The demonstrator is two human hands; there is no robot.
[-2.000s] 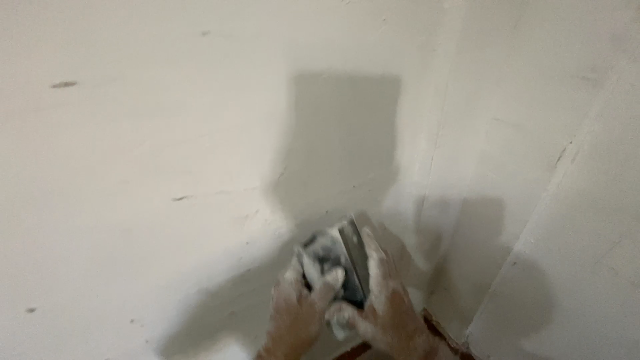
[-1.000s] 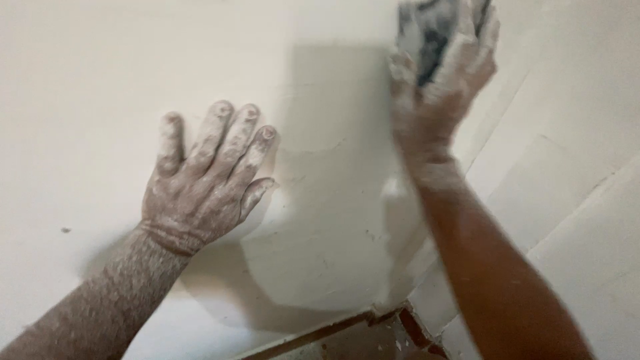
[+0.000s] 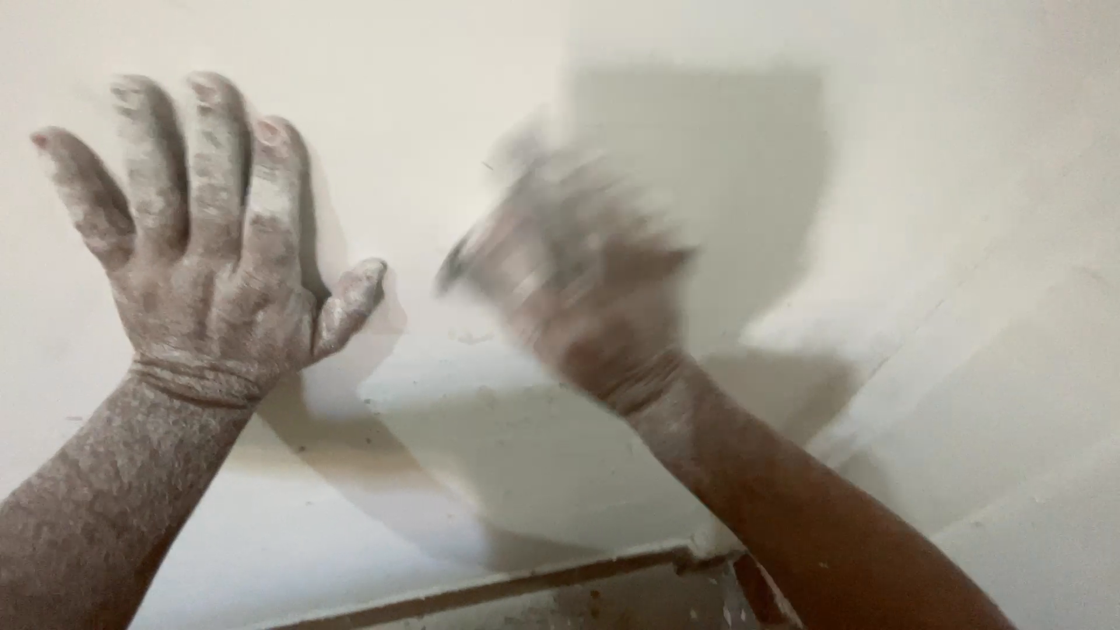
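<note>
My left hand [image 3: 219, 236], coated in white dust, lies flat on the pale wall [image 3: 437, 79] with its fingers spread and nothing in it. To its right, my right hand [image 3: 595, 280] is strongly blurred and bent around a dark, flat-edged tool [image 3: 453, 264] against the wall. One dark edge of that tool sticks out at the left of the hand; the rest is hidden or smeared by motion, so its exact kind cannot be told.
Below the hands runs a brown-edged ledge or frame [image 3: 490, 595] with a spattered surface under it. At the right, a wall corner and a slanting seam [image 3: 910, 341] show. Shadows of the arms and head fall on the wall.
Two seconds ago both hands were together at the tool. One second ago my right hand held it high at the right; it is now lower and further left. My left hand stays spread on the wall.
</note>
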